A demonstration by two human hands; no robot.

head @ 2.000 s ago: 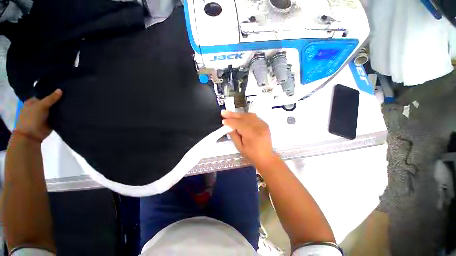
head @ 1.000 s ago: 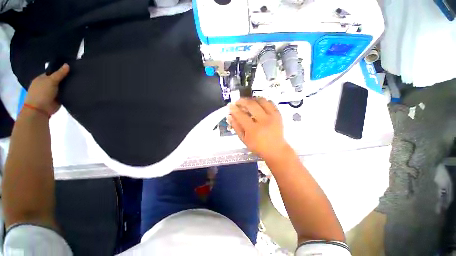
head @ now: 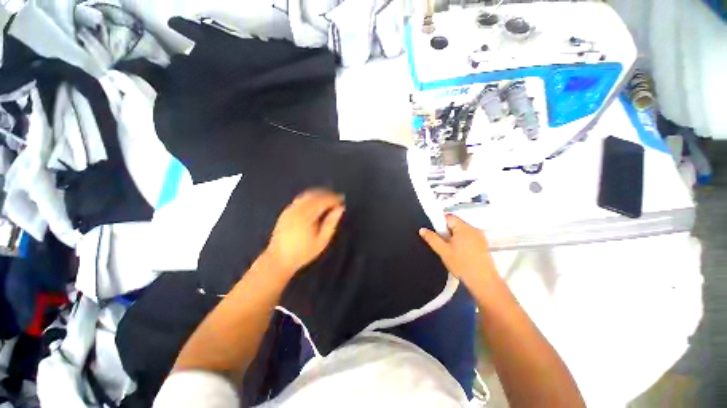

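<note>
A large black panel (head: 375,191) lies over the table's front edge and my lap, with a narrow white border (head: 426,199) along its right and lower edges. My left hand (head: 307,229) is on the middle of the panel, slightly blurred, with no cloth visibly gripped. My right hand (head: 466,251) holds the panel's right edge at the white border, in front of the machine. The overlock machine (head: 518,56) stands behind and right. Its presser foot area (head: 450,147) is apart from both hands, and the border passes just left of it.
A black phone (head: 621,177) lies right of the machine. White cloth (head: 606,311) hangs below the table at right. Grey-white and black garment bundles (head: 80,143) are heaped at left. More black cloth (head: 247,96) lies behind the panel.
The view has shifted left. The panel has moved away from the needle area and towards my lap. My left hand has left the panel's far left edge for its middle; my right hand is lower.
</note>
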